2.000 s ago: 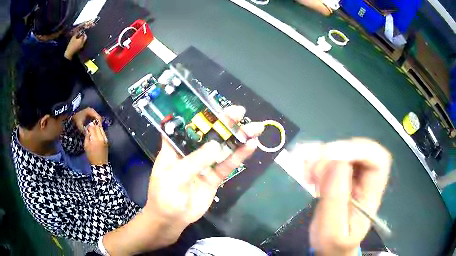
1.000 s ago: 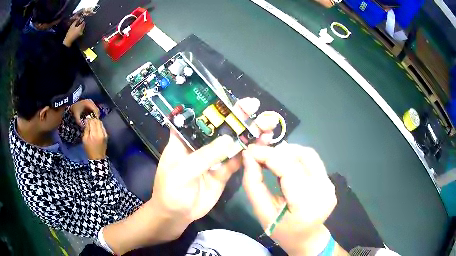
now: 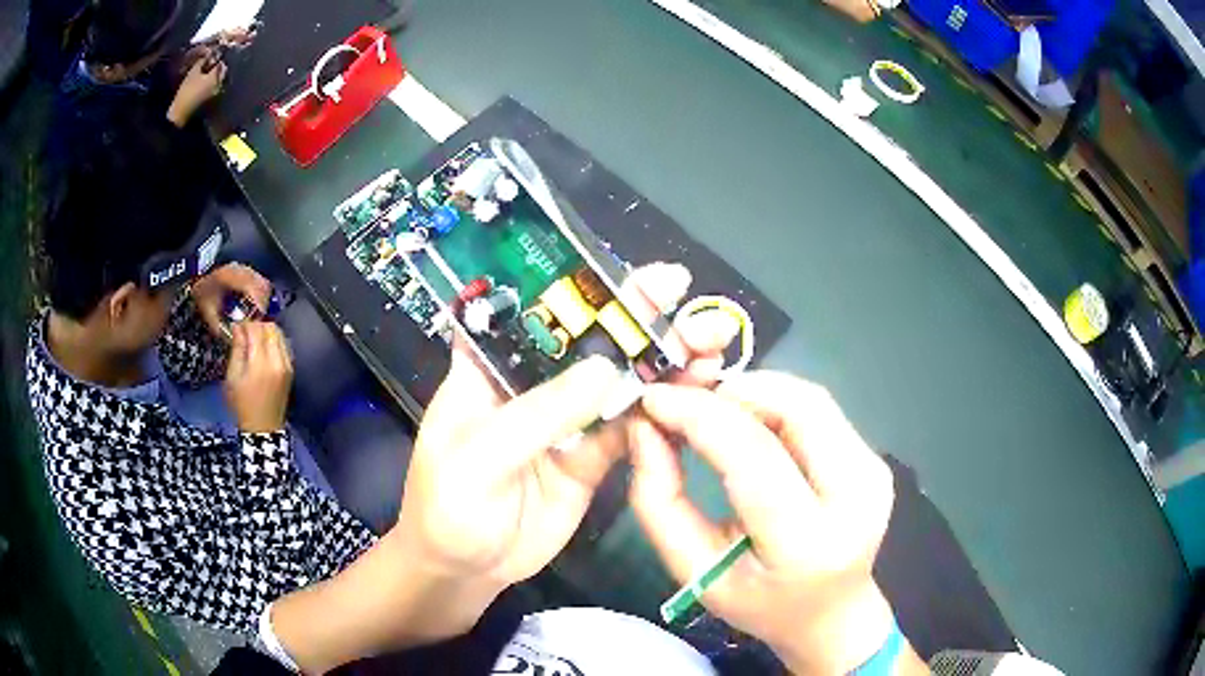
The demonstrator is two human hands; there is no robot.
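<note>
My left hand (image 3: 496, 462) holds a green power supply board (image 3: 509, 258) in a silver metal frame, tilted above the black mat. Yellow-wrapped blocks (image 3: 571, 306), a copper coil and a red part show on it. A cream tape ring (image 3: 720, 337) hangs at my left fingertips. My right hand (image 3: 780, 508) is at the near end of the board, its fingertips meeting my left thumb. A slim tool (image 3: 707, 581), greenish, is held in my right hand and sticks out below the palm. Whether the fingertips pinch a tape piece is unclear.
More boards (image 3: 374, 201) lie on the black mat (image 3: 529, 126). A red carrier (image 3: 337, 99) stands beyond. Two people work at the left side of the bench. At the right are another tape ring (image 3: 896, 82), a yellow roll (image 3: 1086, 314) and blue bins (image 3: 985, 40).
Since two seconds ago, my right hand has moved left from the bench side to the board's near end. Over the last second both hands have stayed nearly in place, with the right fingers shifting slightly.
</note>
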